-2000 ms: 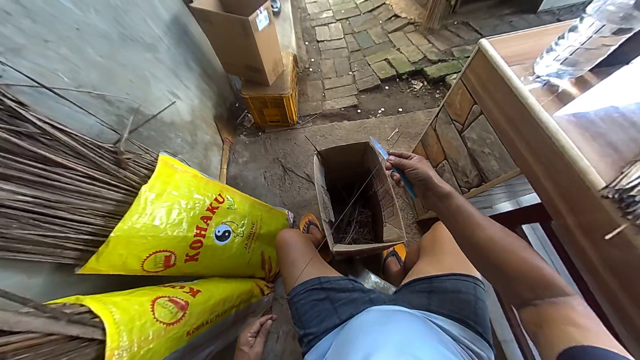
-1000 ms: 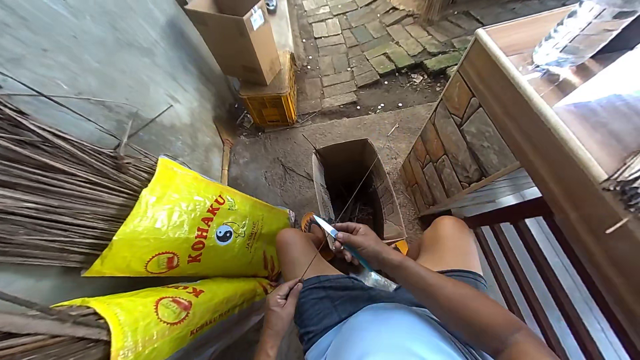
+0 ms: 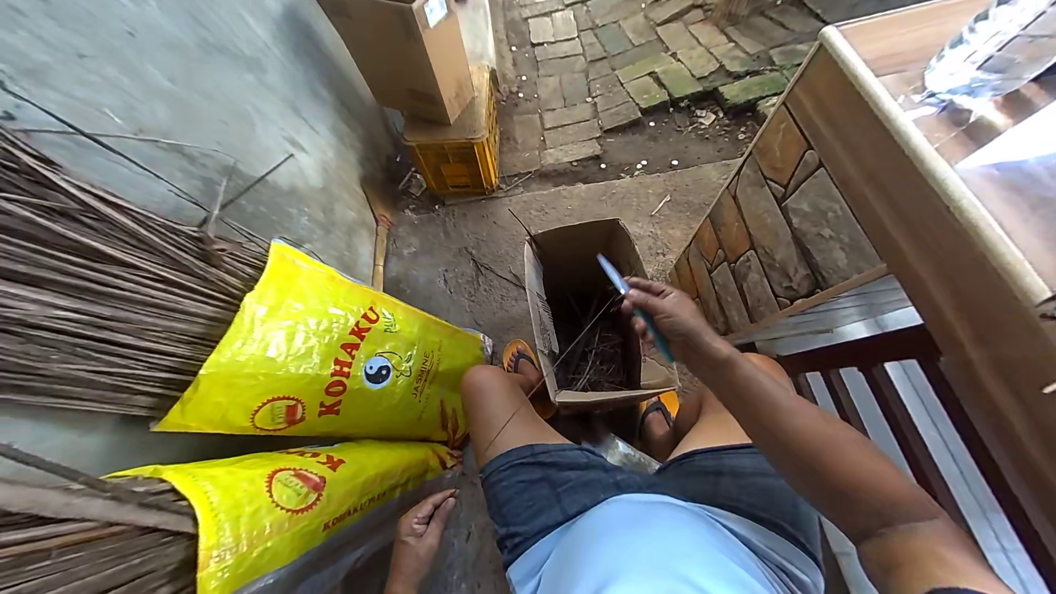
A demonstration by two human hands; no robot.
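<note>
My right hand (image 3: 672, 318) is closed around the teal handle of a small knife (image 3: 613, 275), its blade pointing up over the open cardboard box (image 3: 540, 330). Thin stick pieces (image 3: 598, 355) lie inside the box. Low in the view, beside my thigh, my left hand (image 3: 422, 528) pinches the end of a thin stick (image 3: 510, 419). That stick slants over my knee and the box toward the knife hand; whether it touches the blade cannot be told.
Two yellow sacks (image 3: 330, 371) (image 3: 330, 495) with long dry sticks (image 3: 107, 289) lie at left. Ahead are a yellow crate (image 3: 452, 165) and another cardboard box (image 3: 412, 62). A stone-faced counter (image 3: 932, 157) with a clear plastic bottle (image 3: 982, 62) stands at right, above a slatted wooden piece (image 3: 891, 404).
My hands, close together over my lap one second ago, have moved apart. The right hand with the knife has moved forward over the box; the left has moved back toward the lower left.
</note>
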